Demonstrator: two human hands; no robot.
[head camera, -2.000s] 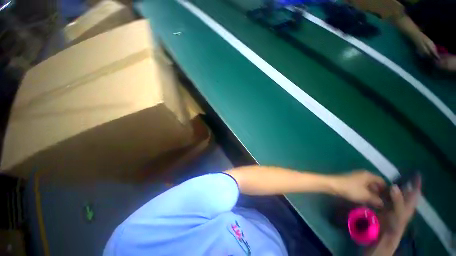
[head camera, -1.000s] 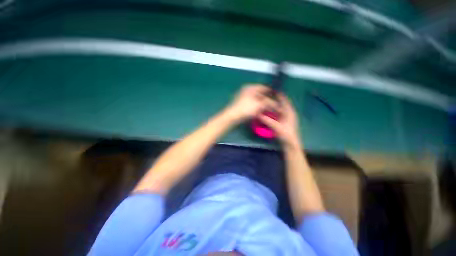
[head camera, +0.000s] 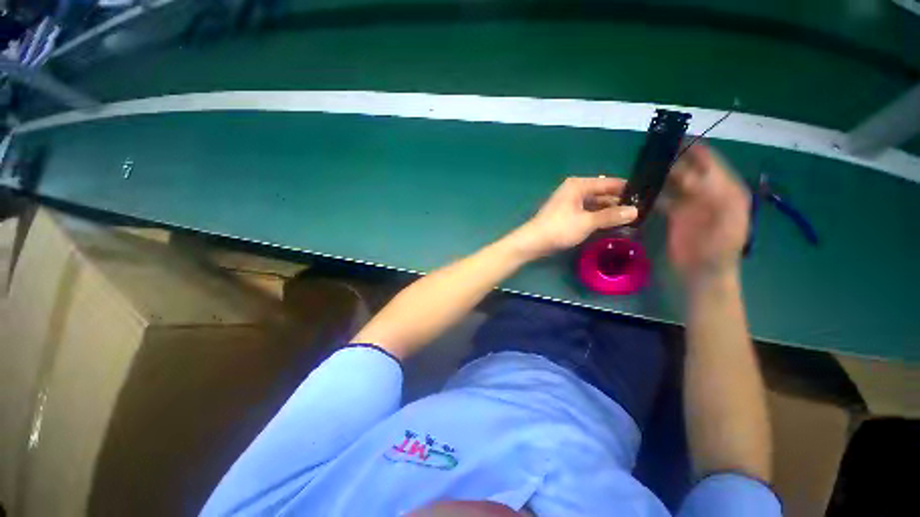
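Note:
A pink-ended appliance body (head camera: 614, 266) stands on the green bench with its dark centre facing up. A black handle shell (head camera: 658, 157) projects from it, away from me. My left hand (head camera: 588, 214) grips the handle near its base, thumb and fingers on either side. A thin dark lead wire (head camera: 706, 135) runs out beside the handle's right edge. My right hand (head camera: 706, 212) is blurred, just right of the handle; its fingertips are near the wire, and whether they hold it cannot be made out.
Blue-handled nippers (head camera: 790, 213) lie on the bench right of my right hand. A white strip (head camera: 404, 105) crosses behind the work. A small pale piece (head camera: 127, 169) lies at the left. A large carton (head camera: 61, 333) stands at the lower left, another (head camera: 807, 444) below the bench at right.
The view has swung round to face the bench. My right hand has left the pink-ended body and is beside the handle. My left hand still holds at the handle's base. The wire now shows.

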